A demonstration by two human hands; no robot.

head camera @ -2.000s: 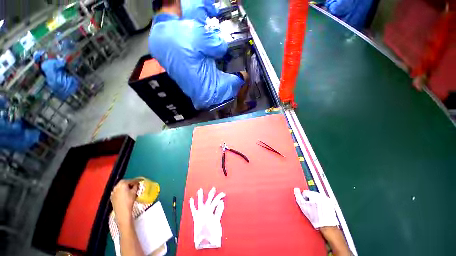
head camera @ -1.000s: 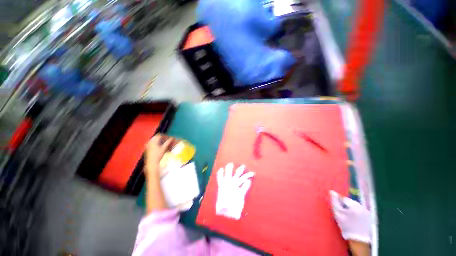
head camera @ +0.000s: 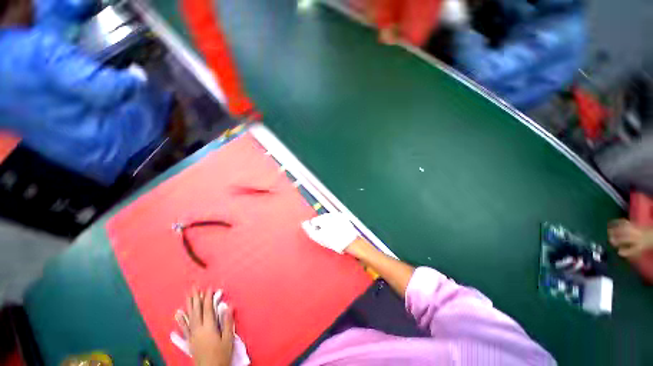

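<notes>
My left hand is bare and lies with spread fingers on the spare white glove at the mat's near left; it covers most of the glove, and I cannot tell whether the fingers grip it. My right hand, in a white glove, rests at the mat's right edge beside the conveyor rail, fingers curled; no thing shows in it. The black-handled side cutters lie open on the red mat. The thin tweezers lie blurred behind them.
A circuit board with a white block lies on the green conveyor at the right, near another person's hand. A yellow tub is cut off at the lower left. A person in blue sits at the upper left.
The view has swung right, bringing the circuit board into sight. My left hand has moved from the yellow tub onto the spare glove. My right hand remains at the mat's right edge.
</notes>
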